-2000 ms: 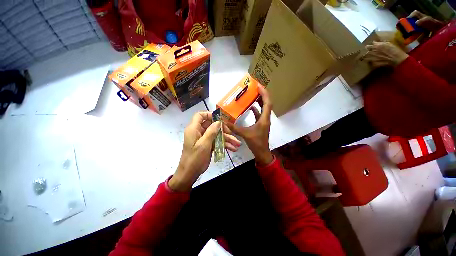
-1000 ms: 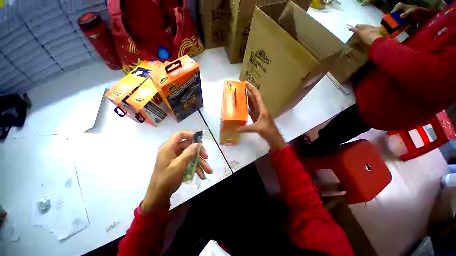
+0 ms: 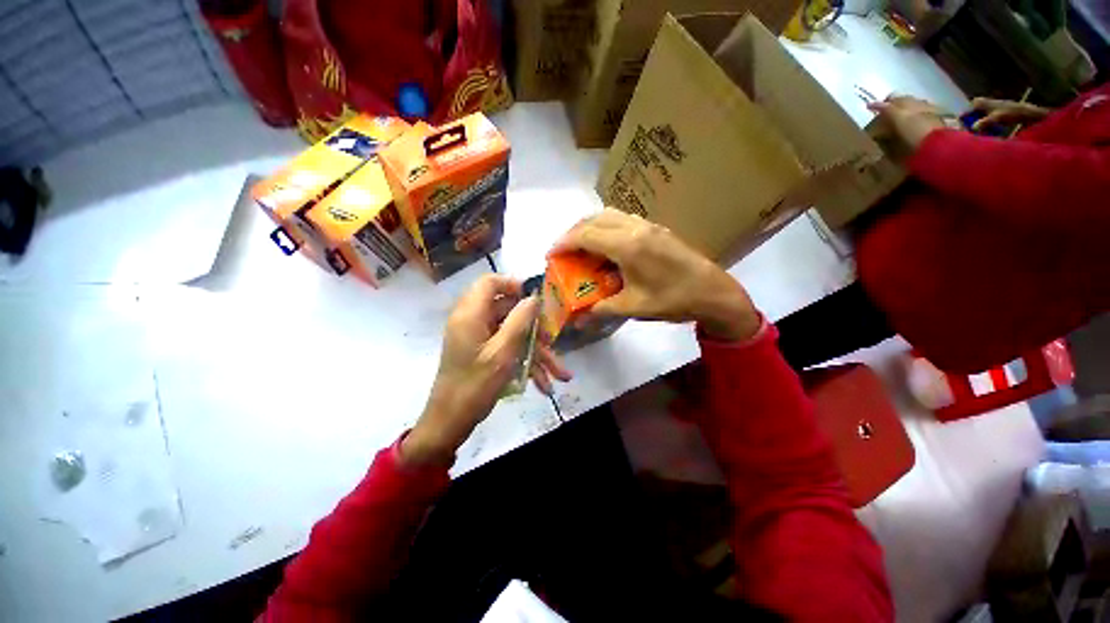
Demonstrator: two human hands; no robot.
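My right hand grips an orange retail box from above, near the bench's front edge. Its fingers and palm cover much of the box. My left hand holds a slim greenish-yellow tool with a dark tip. The tip is at the left end of the box; whether it touches cannot be told. Several orange and black retail boxes stand and lean together behind my left hand.
An open brown carton stands behind my right hand, with more cartons behind. A red bag is at the back. A person in red works at right. A red stool is below. A white sheet lies left.
The box stood apart from my left hand a second ago; now box and tool are together. My right hand has moved over the box's top, and the box is turned.
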